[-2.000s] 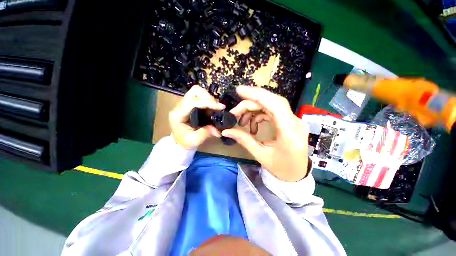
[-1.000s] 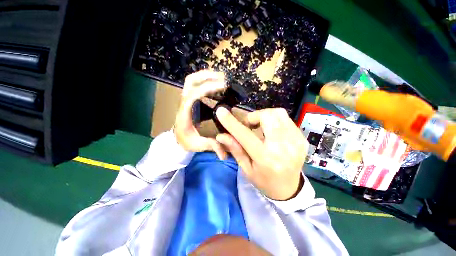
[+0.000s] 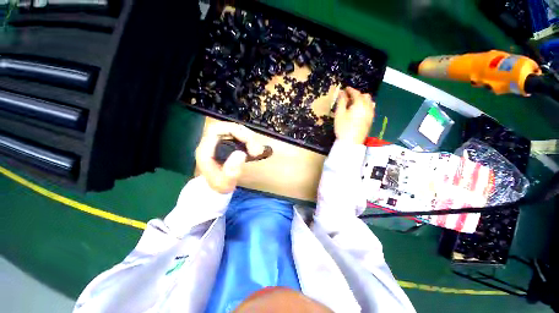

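My left hand (image 3: 219, 158) is closed around a dark tube body (image 3: 230, 151), seen end-on in the fist above the cardboard sheet (image 3: 288, 168). My right hand (image 3: 353, 116) is over the right side of the black parts tray (image 3: 260, 127), with its fingertips down at the loose small black fittings (image 3: 294, 98). Whether the fingertips hold a piece cannot be made out. Larger black fittings (image 3: 236, 46) lie in the left part of the tray.
The foam rack (image 3: 132, 92) with tubes in slots is at left. The orange electric screwdriver (image 3: 484, 68) is at upper right. The screw feeder (image 3: 398, 177), labelled bag (image 3: 427, 125), crumpled clear bag (image 3: 499, 171) and second parts tray (image 3: 481, 244) are at right.
My right hand has left the tube end and moved up and right to the parts tray. My left hand keeps the tube. The view has shifted, and the screwdriver appears higher.
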